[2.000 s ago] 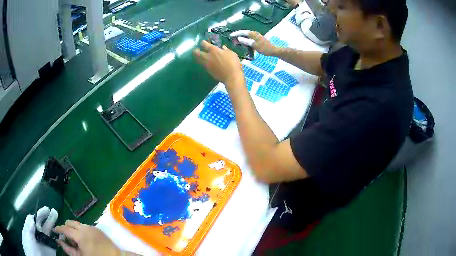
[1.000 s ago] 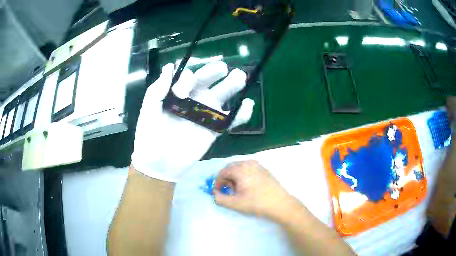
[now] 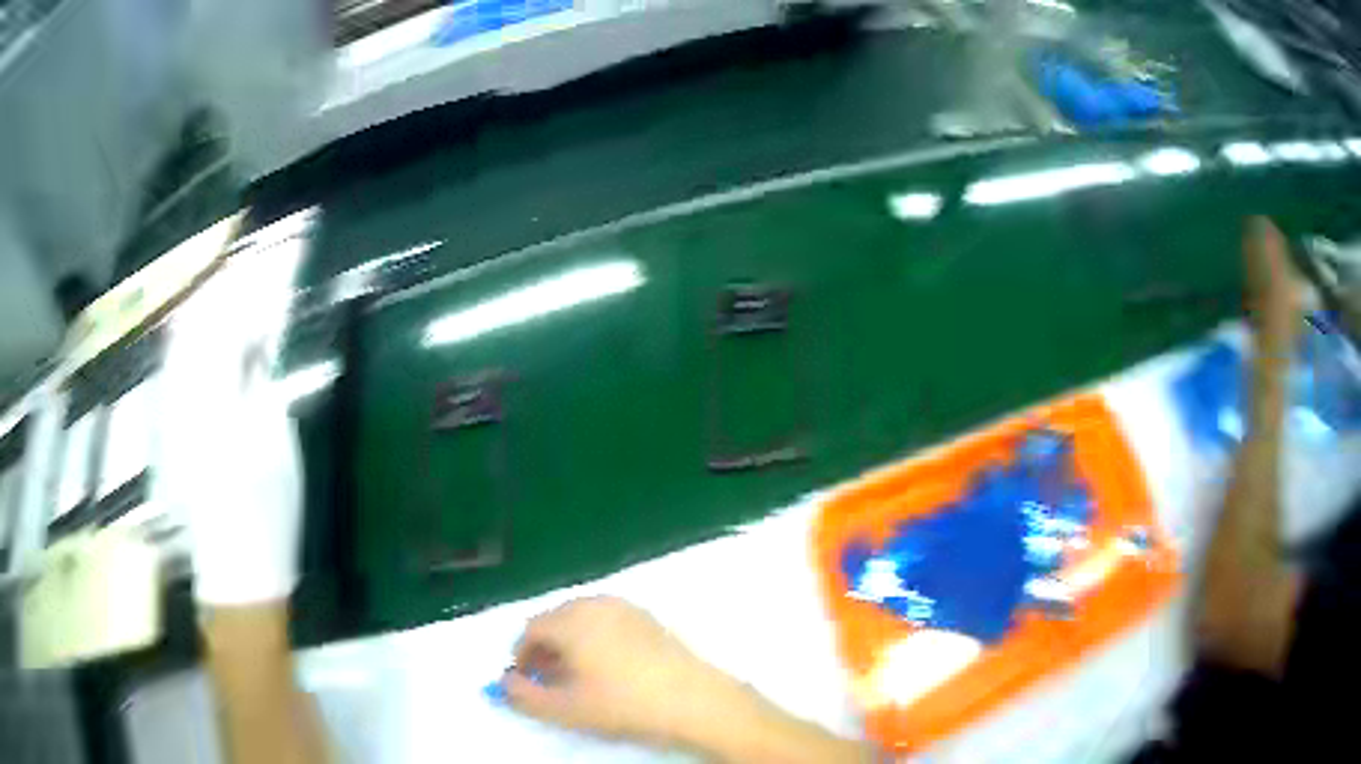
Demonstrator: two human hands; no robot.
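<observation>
My left hand (image 3: 239,433), in a white glove, reaches over the white loading plate at the left. It is blurred, and I cannot tell whether it holds a frame. My bare right hand (image 3: 612,669) rests low over the white foam (image 3: 746,627), fingers curled. Small blue parts (image 3: 497,691) show at its fingertips. Whether any are pinched is unclear. Two dark phone middle frames lie on the green belt: one nearer (image 3: 470,403), one further right (image 3: 754,309).
An orange tray (image 3: 881,728) with a heap of blue parts (image 3: 970,560) sits right of my right hand. A neighbour's arm (image 3: 1254,493) reaches over the foam at the far right. A cream end block (image 3: 90,597) is at the lower left.
My left hand has moved left from the belt to the loading plate; the frame it held is no longer clearly seen. My right hand remains by the small blue parts. The view has shifted.
</observation>
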